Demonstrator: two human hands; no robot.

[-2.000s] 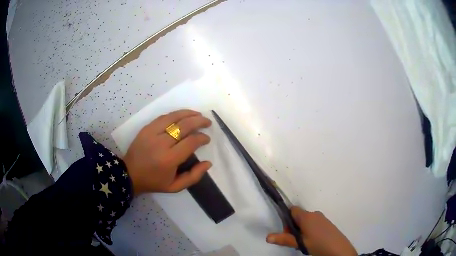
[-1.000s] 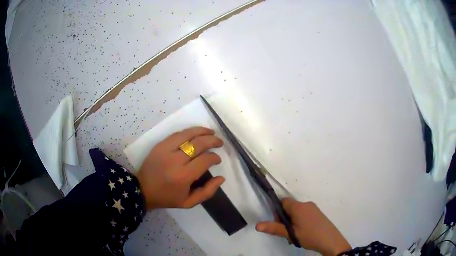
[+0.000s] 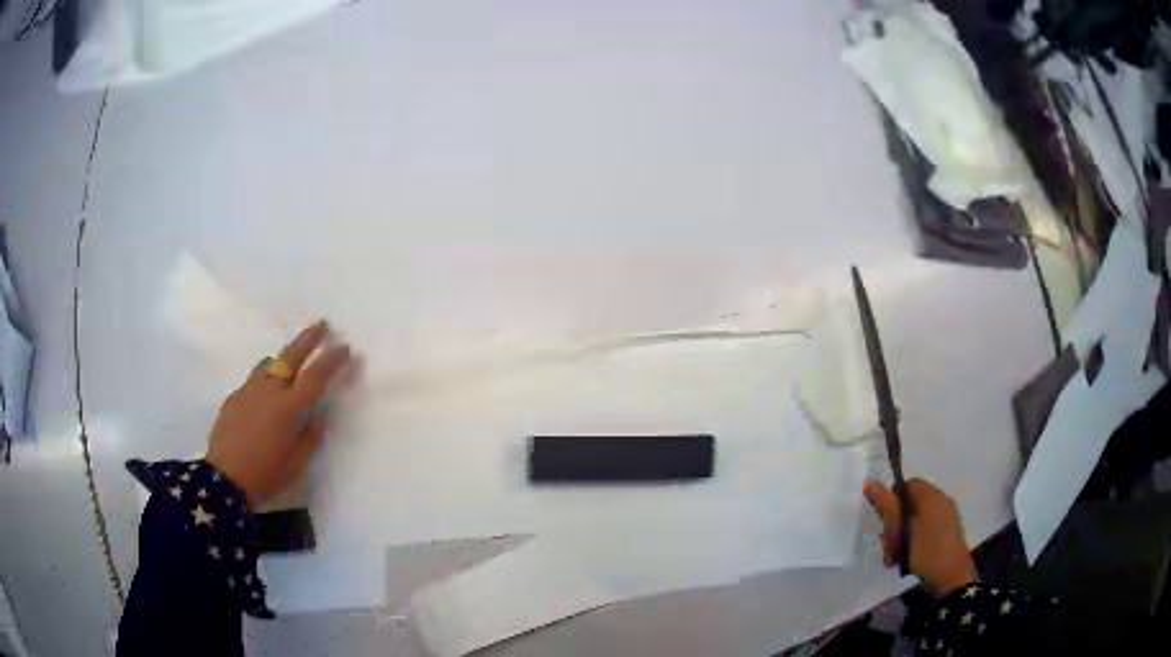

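My left hand [image 3: 276, 417], with a gold ring, is over the left part of the white cloth [image 3: 437, 475]. Its fingertips are blurred, and whether they pinch the cloth is unclear. My right hand [image 3: 931, 533] holds the black shears [image 3: 880, 372] by the handles at the cloth's right end, blades pointing away from me and looking closed. A dark weight bar [image 3: 620, 458] lies across the middle of the cloth. Another dark bar [image 3: 285, 530] shows partly beside my left wrist. A thin white strip [image 3: 828, 385] lies loosely near the shears.
A white paper-like piece [image 3: 514, 597] and a greyish piece [image 3: 443, 565] lie at the near edge. White cloth [image 3: 167, 39] lies at the far left. White and dark cloth [image 3: 950, 116] is bundled at the far right. A stiff white piece [image 3: 1085, 411] hangs by the right edge.
The view has shifted, showing more of the table and piles. My left hand has come off the bar it rested on. The shears have moved right, away from the bar, with their blades now upright in view.
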